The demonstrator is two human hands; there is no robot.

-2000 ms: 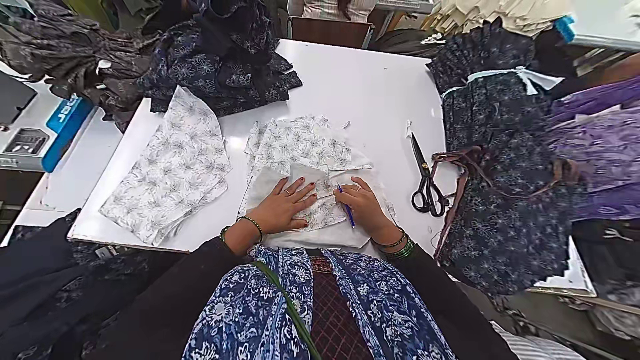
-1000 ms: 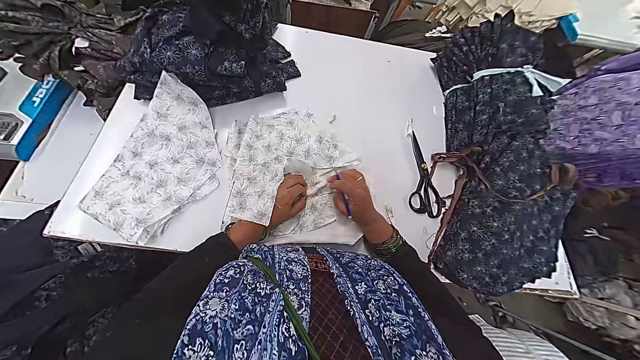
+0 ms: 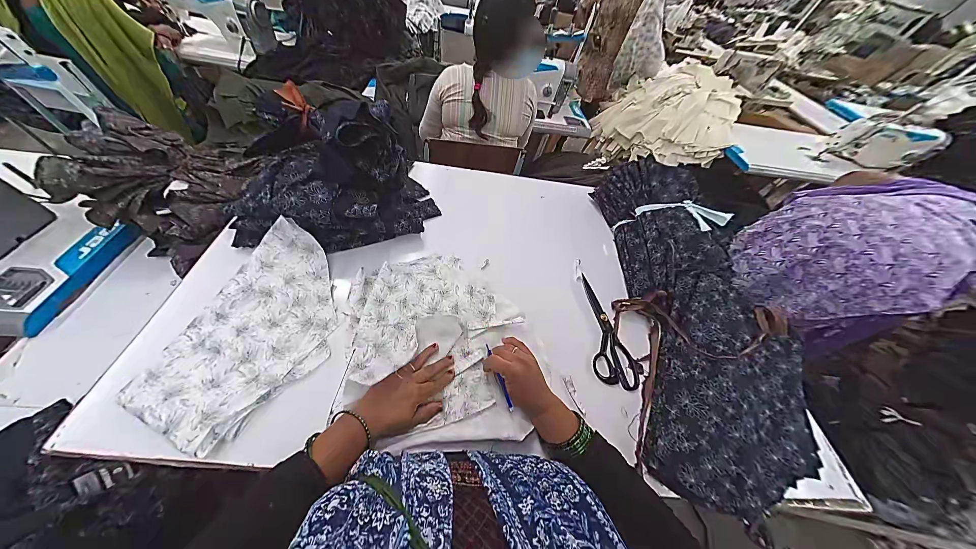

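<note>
My left hand (image 3: 410, 390) lies flat with spread fingers on white floral-printed fabric pieces (image 3: 419, 293), beside a small plain pale piece (image 3: 438, 332). In my right hand (image 3: 521, 374) is a blue pen (image 3: 501, 383), its upper end resting against my fingers over the fabric. A larger folded piece of the same white print (image 3: 244, 332) lies to the left. Black-handled scissors (image 3: 610, 335) rest on the table to the right, blades pointing away from me.
Dark printed fabric bundles lie at the table's back left (image 3: 335, 183) and right (image 3: 709, 381), the right one tied with a white strip (image 3: 679, 210). A person (image 3: 480, 99) sits beyond the white table (image 3: 518, 221), and purple fabric (image 3: 862, 252) lies at right.
My left hand, with its fingers drawn together a second ago, is now spread flat on the fabric. The view has tipped upward, showing more of the room.
</note>
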